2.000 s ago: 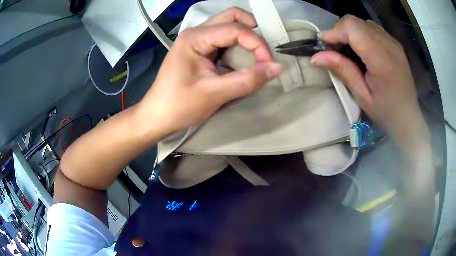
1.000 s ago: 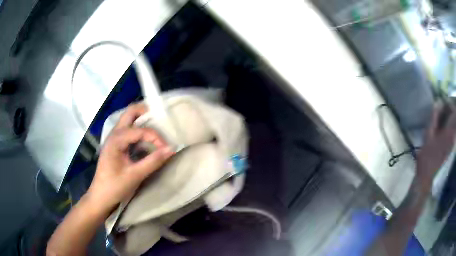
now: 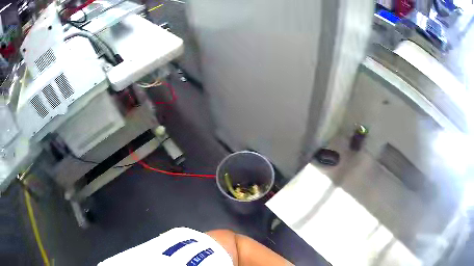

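Neither of my hands is in the picture. Only my left shoulder in a white sleeve (image 3: 179,249) with dark blue marks and part of a bare upper arm show at the bottom edge. The beige bag and the dark snips are out of view. Nearest in front is a round bin (image 3: 245,179) on the dark floor, with pale and yellowish scraps inside.
A white table (image 3: 338,218) stands at the lower right. Behind it is a grey surface with a small dark dish (image 3: 327,157). A tall grey pillar (image 3: 254,67) rises behind the bin. A white machine (image 3: 57,78) on a wheeled stand is at left. A red hose crosses the floor.
The view has swung left, away from the bag. My left hand at the bag and my right hand, earlier with snips and then reaching far right, have left the picture.
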